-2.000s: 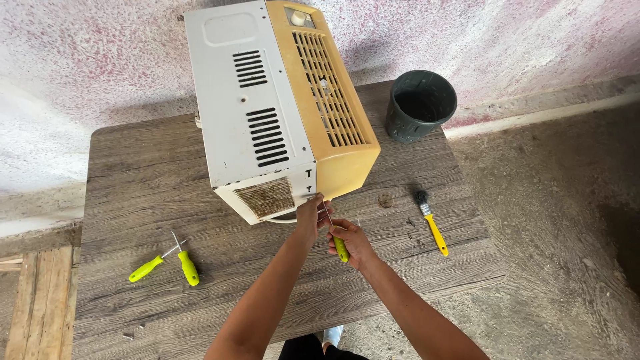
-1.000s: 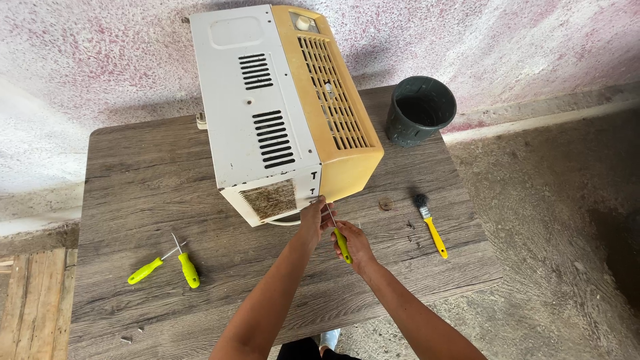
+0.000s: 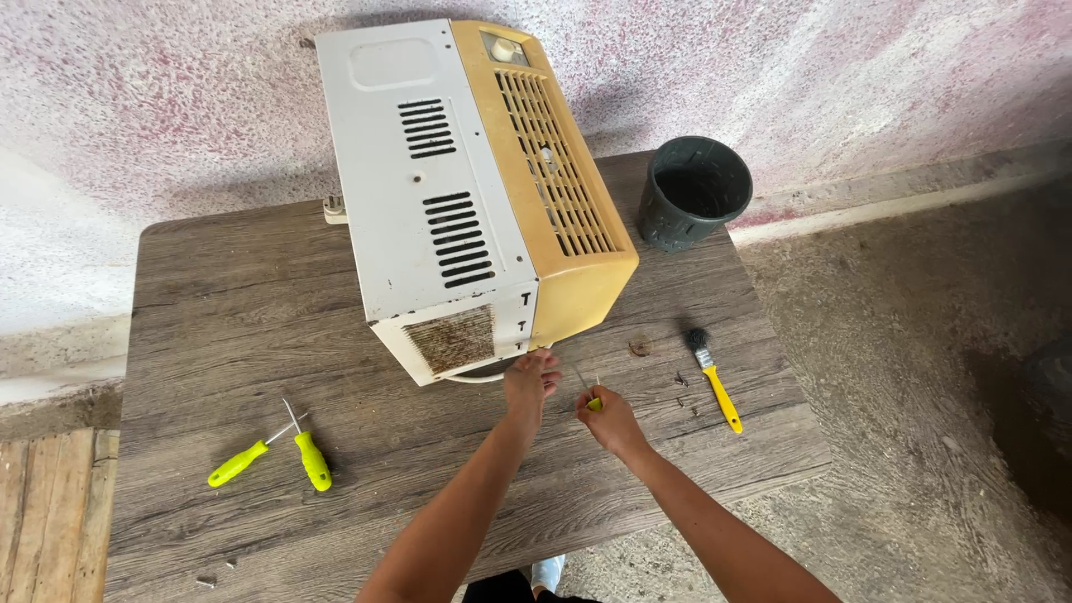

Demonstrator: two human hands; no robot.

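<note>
A window air conditioner point(image 3: 427, 167) with a white metal case and a yellowed plastic front grille point(image 3: 557, 159) lies on the wood-grain table. My left hand point(image 3: 530, 383) is at its near lower corner, beside a white cable point(image 3: 476, 379); the fingertips are partly hidden, so I cannot tell if they hold anything. To the right, my right hand point(image 3: 613, 419) grips a screwdriver point(image 3: 595, 404) with a yellow-green handle, its shaft pointing up and left, apart from the case. A small thin piece stands up by the right fingers, too small to name.
Two yellow-green screwdrivers point(image 3: 239, 464) point(image 3: 313, 462) lie crossed at the tips on the left of the table point(image 3: 251, 335). Small screws point(image 3: 205, 581) lie near the front edge. A dark plastic pot point(image 3: 682, 222) stands behind right; a yellow-handled paintbrush point(image 3: 722, 398) and debris point(image 3: 640, 347) lie at right.
My right hand has moved away from my left hand and the case, with the screwdriver in it. Both hands were close together at the case's corner before.
</note>
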